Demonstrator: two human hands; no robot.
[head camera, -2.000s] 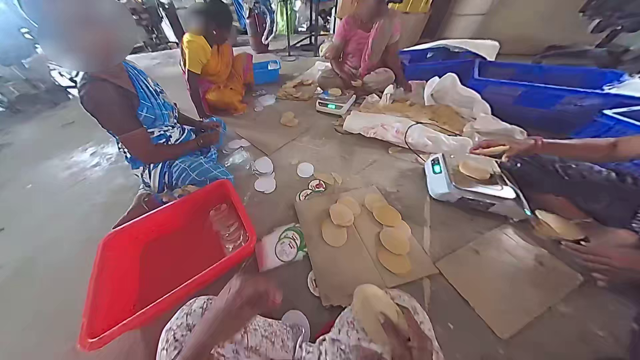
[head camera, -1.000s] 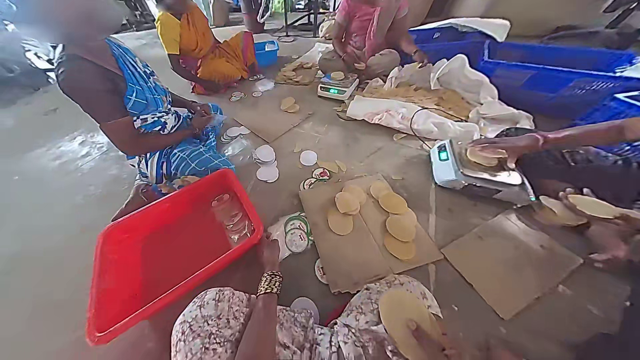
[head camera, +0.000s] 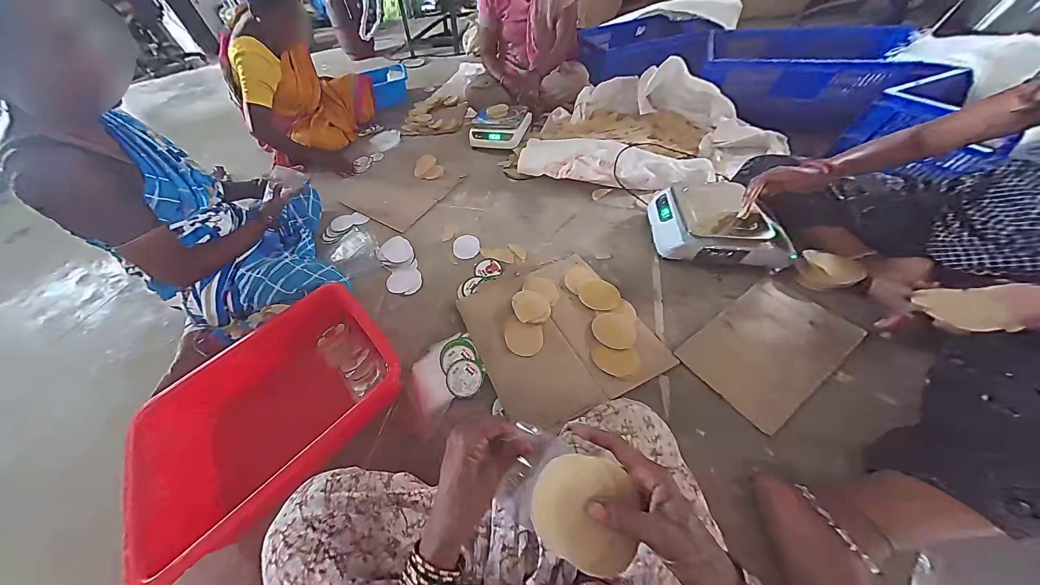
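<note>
My right hand [head camera: 650, 504] grips a stack of thin round tan discs [head camera: 583, 512], thumb across its face, above my lap. Beside it, my left hand [head camera: 479, 463] pinches a clear plastic bag [head camera: 528, 471] whose film reaches the stack's left edge; whether the discs are inside it, I cannot tell. Ahead of my knees, several small piles of tan discs [head camera: 613, 329] lie on a cardboard sheet [head camera: 544, 382]. To its left are round printed labels [head camera: 464, 377] on a clear plastic packet [head camera: 429, 378]. White paper discs [head camera: 396, 250] lie farther out on the floor.
A red plastic tub [head camera: 268, 422] holding clear packets stands at my left. Right of the cardboard lies another sheet [head camera: 772, 353], beyond it a digital scale [head camera: 715, 227] with a co-worker's hand on it. Other people sit around; blue crates [head camera: 804, 89] stand at the back.
My left hand has come from beside the red tub to the tan stack and now holds a clear bag. The stack in my right hand has moved left over my lap.
</note>
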